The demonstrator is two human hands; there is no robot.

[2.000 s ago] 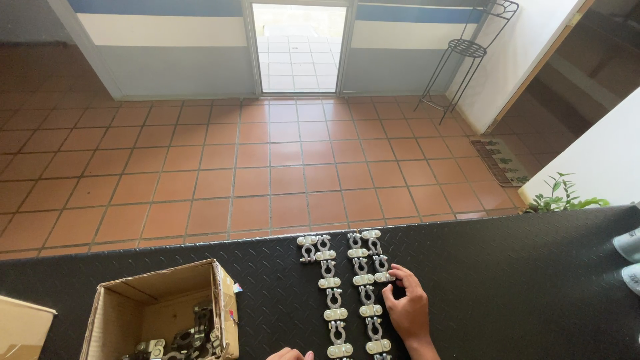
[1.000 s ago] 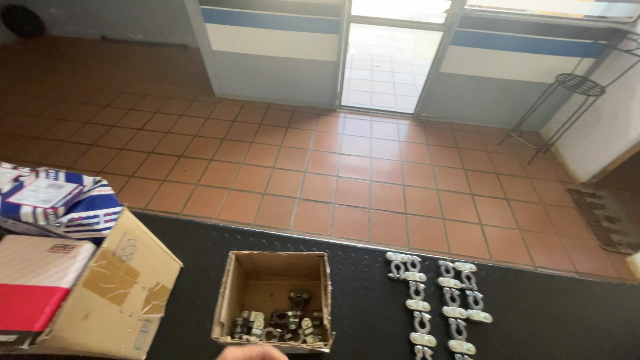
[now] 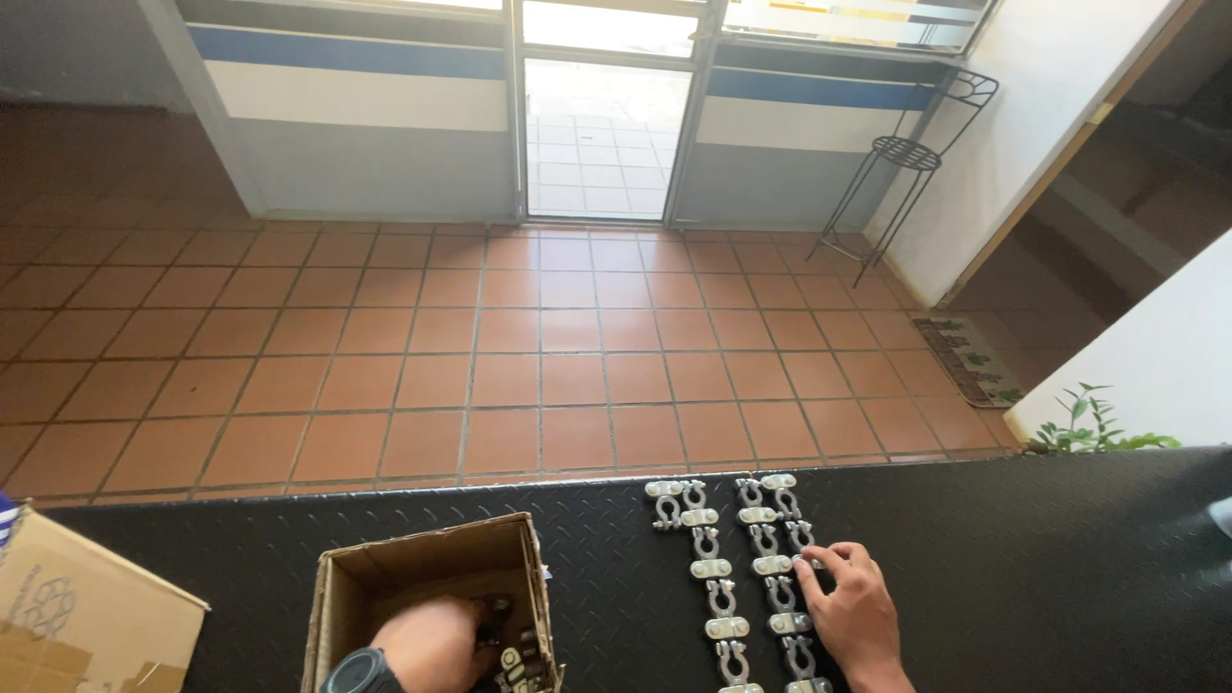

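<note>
My left hand [image 3: 433, 643], with a dark watch at the wrist, reaches down into an open cardboard box [image 3: 332, 606]. Metal battery terminal clamps [image 3: 515, 666] lie in the box beside it; its fingertips are hidden. More clamps stand in two columns on the black textured counter: a left column [image 3: 722, 599] and a right column [image 3: 782, 595]. At the right column, my right hand [image 3: 852, 602] touches a clamp [image 3: 801, 535] with thumb and fingertips.
Another cardboard box [image 3: 87, 606] stands at the far left of the black counter [image 3: 1011, 577]. Beyond the counter are a tiled floor [image 3: 568, 375], a metal plant stand [image 3: 905, 154], a doormat [image 3: 967, 361] and a green plant [image 3: 1097, 423].
My left hand has moved into the cardboard box. My right hand, out of view one second ago, is in view at the right column. The view has swung left and back.
</note>
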